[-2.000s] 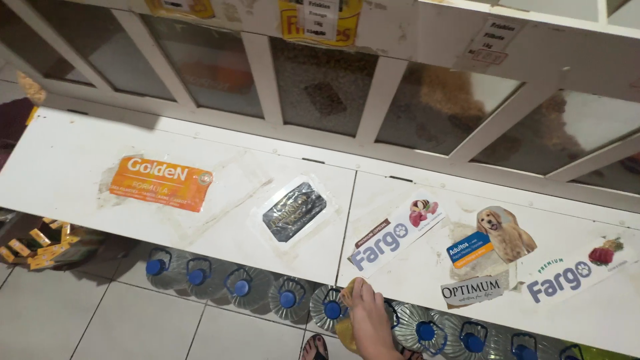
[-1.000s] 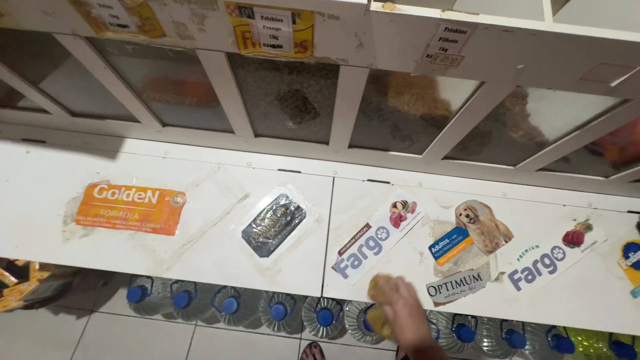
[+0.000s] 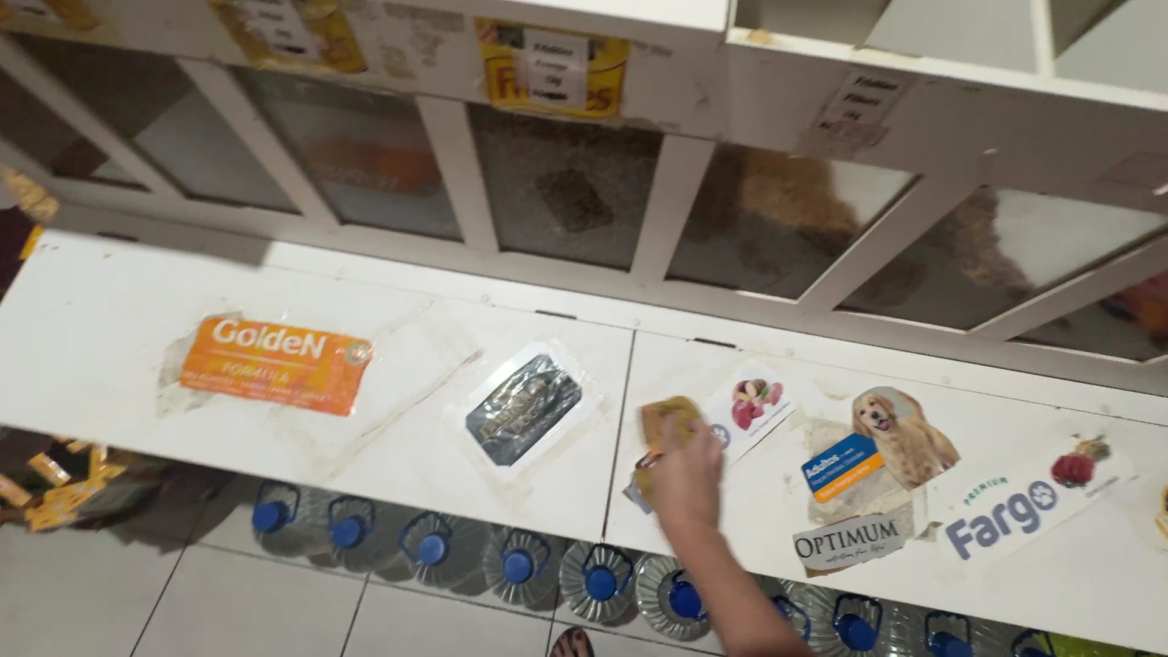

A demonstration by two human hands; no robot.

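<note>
My right hand [image 3: 686,470] holds a yellowish cloth or sponge [image 3: 671,424] against the white counter top [image 3: 411,456], over the left part of a Fargo label [image 3: 753,406]. Left of the hand, past the seam between two panels, a dark silver-edged label [image 3: 523,409] is stuck down, and farther left an orange Golden label [image 3: 274,365]. To the right lie a dog picture [image 3: 903,436], a blue and orange label [image 3: 841,465], an Optimum label [image 3: 849,543] and another Fargo label [image 3: 1031,506]. My left hand is not in view.
Behind the counter stands a white cabinet with clear-fronted bins [image 3: 566,192] and worn yellow labels [image 3: 552,71]. Below the front edge, several large water bottles with blue caps [image 3: 518,566] line the tiled floor [image 3: 274,593]. Orange packets [image 3: 68,484] sit at the far left; a foot [image 3: 572,643] shows below.
My right hand has moved from the counter's front edge up onto the left Fargo label, with the yellowish cloth or sponge still in it.
</note>
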